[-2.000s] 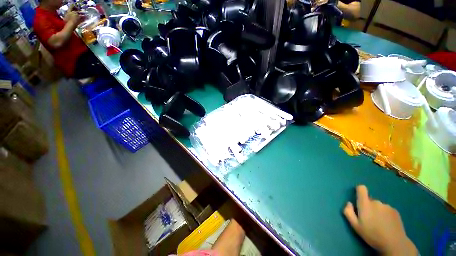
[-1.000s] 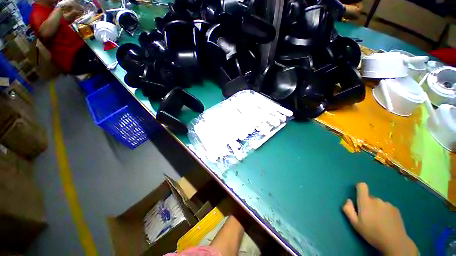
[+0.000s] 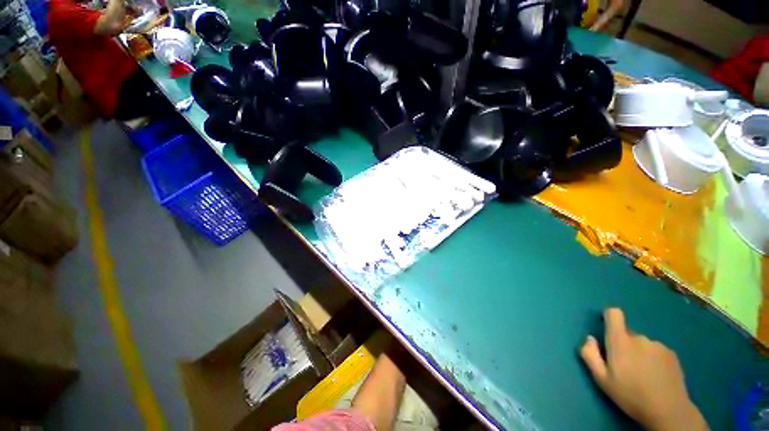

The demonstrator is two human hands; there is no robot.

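My right hand (image 3: 642, 370) rests on the green bench top (image 3: 514, 295) at the lower right, empty, with the index finger stretched out, the thumb apart and the other fingers curled. My left forearm or wrist (image 3: 381, 389), with a pink sleeve, shows at the bottom beside the bench edge. The left hand itself cannot be made out; it seems hidden in the shadow below the edge. A clear bag of white arms (image 3: 405, 210) lies flat on the bench ahead, with dark blue bits at its near side.
Glossy black housings (image 3: 312, 76) are heaped beyond the bag. White housings with arms (image 3: 680, 158) stand on an orange covering (image 3: 607, 202) at right. An open carton (image 3: 219, 379) with bagged arms and a blue crate (image 3: 207, 198) are on the floor. A person in red (image 3: 84, 50) is at upper left.
The view has shifted slightly. My left arm has moved a little up and left, further under the bench edge. My right hand stays in place. The person at upper left has moved their arms.
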